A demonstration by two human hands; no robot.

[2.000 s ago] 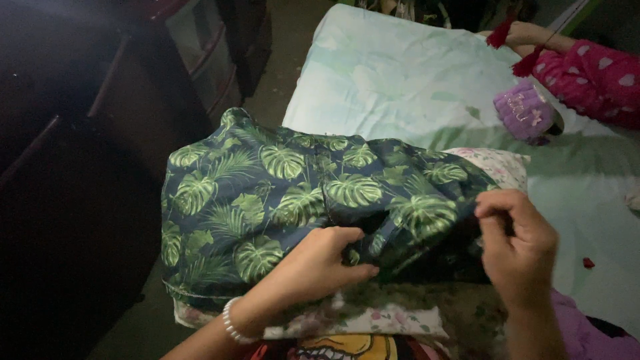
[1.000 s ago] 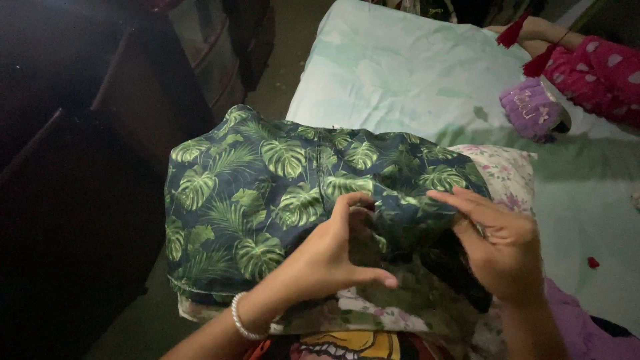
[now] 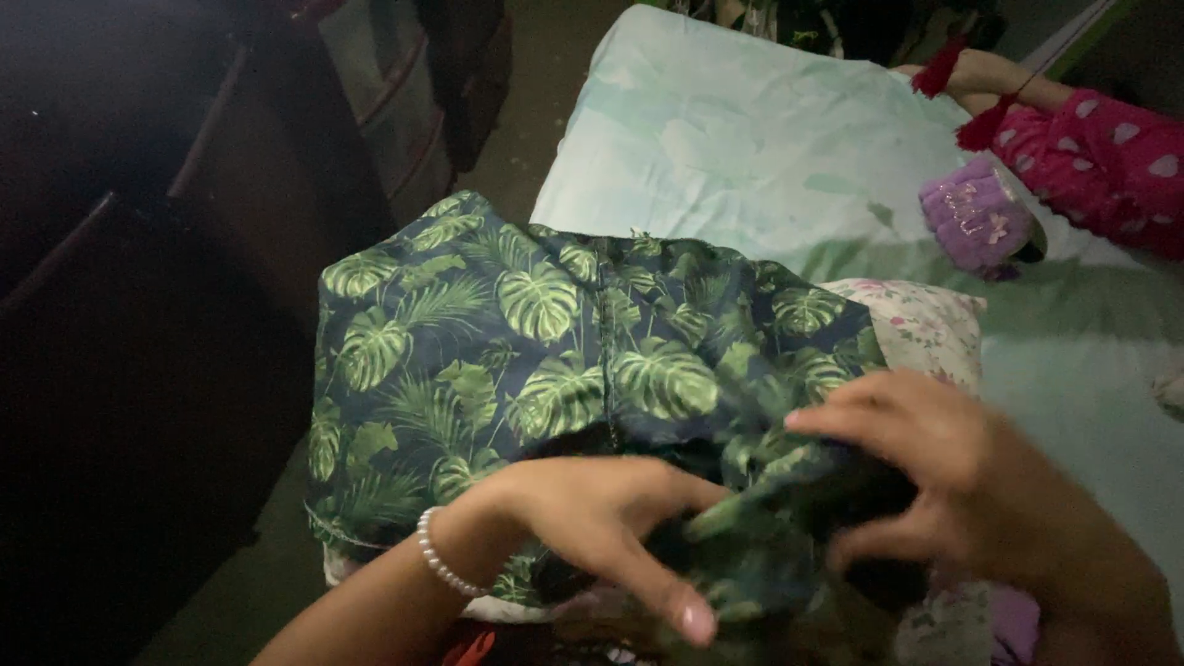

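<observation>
A dark navy garment with green monstera leaves (image 3: 462, 370) lies spread over a floral pillow (image 3: 925, 324) across my lap, a seam running down its middle. My left hand (image 3: 610, 518), with a pearl bead bracelet on the wrist, reaches into the garment's near fold; its thumb is apart and the other fingertips are hidden by cloth. At the garment's right part is my right hand (image 3: 925, 472), slightly blurred, thumb and forefinger apart around bunched cloth. Whether either hand grips the fabric cannot be told.
A bed with a pale green sheet (image 3: 740, 139) extends ahead and right. On it are a purple plush headband (image 3: 980, 213) and another person's arm in a pink heart-patterned sleeve (image 3: 1091, 157), near red tassels (image 3: 943, 69). Dark furniture (image 3: 139, 231) stands left, beside plastic drawers (image 3: 379, 83).
My right hand, pinching the garment's right edge two seconds ago, now has its fingers apart. The near right part of the cloth is now bunched between both hands.
</observation>
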